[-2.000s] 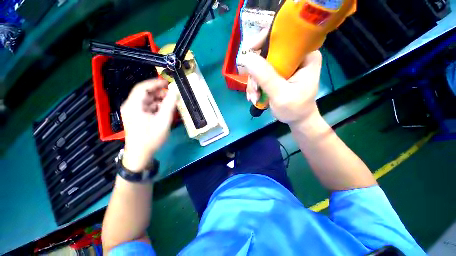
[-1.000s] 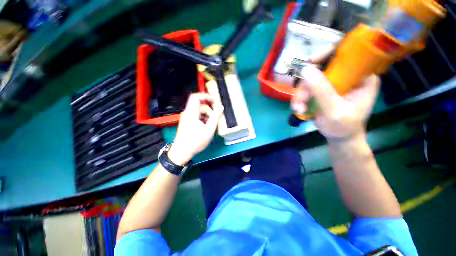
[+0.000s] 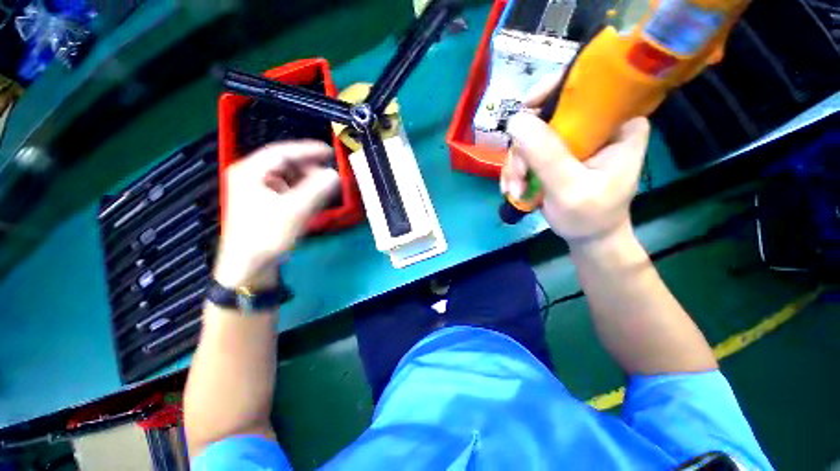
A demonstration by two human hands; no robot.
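Observation:
A black three-armed tripod leg assembly (image 3: 383, 175) lies with its hub on the yellowish end of a cream-white fixture (image 3: 420, 198). One arm runs along the fixture towards me. Another reaches left over a red parts bin (image 3: 330, 221) holding dark parts, and the third points to the upper right. My left hand (image 3: 269, 204) is over the bin, fingers curled and blurred; whether it holds anything cannot be told. My right hand (image 3: 582, 184) grips an orange electric screwdriver (image 3: 603, 92), its dark tip pointing down over the bench beside the second red bin (image 3: 477, 158).
A white screw feeder (image 3: 525, 78) sits in the second red bin. A black ribbed tray (image 3: 157, 248) with slim parts lies at the left. Black slotted trays (image 3: 746, 92) stand at the upper right. The green bench's front edge runs before my body.
My left hand has moved left, from beside the fixture to over the red parts bin. The right hand still holds the screwdriver near the feeder. The whole view has shifted slightly.

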